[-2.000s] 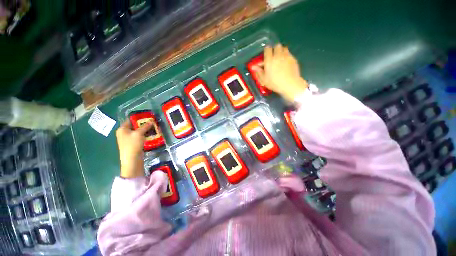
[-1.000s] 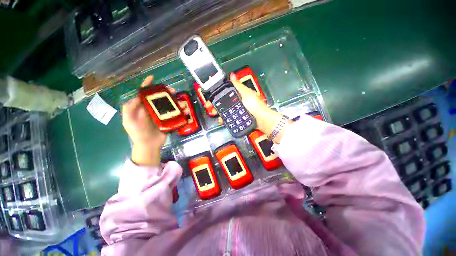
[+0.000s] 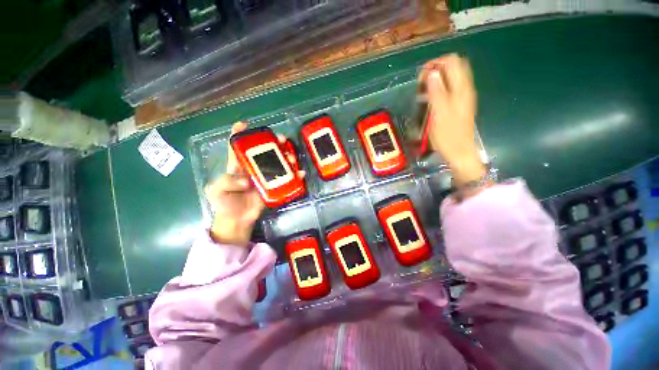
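Note:
My left hand (image 3: pixel 238 199) holds a closed red flip phone (image 3: pixel 271 167), front up with a cream frame round a dark display, above the left part of the clear blister tray (image 3: pixel 339 199). Part of another red phone shows behind it. My right hand (image 3: pixel 451 108) is at the tray's upper right pocket with its fingers round a closed red phone (image 3: pixel 426 130) seen on edge, slightly blurred. Two red phones lie front up in the upper row, one of them here (image 3: pixel 325 147). Three more lie in the lower row, such as this red phone (image 3: pixel 352 254).
A brown board (image 3: pixel 318 63) and stacked trays (image 3: pixel 267 36) lie behind the tray. A white paper slip (image 3: pixel 160 152) is on the green bench (image 3: pixel 144 217) at the left. More stacked trays of dark phones stand at the far left (image 3: pixel 36 246) and lower right (image 3: pixel 600 238).
The open phone in my right hand is no longer seen; that hand has moved right to the tray's upper right pocket with a closed phone. My left hand still holds its phone.

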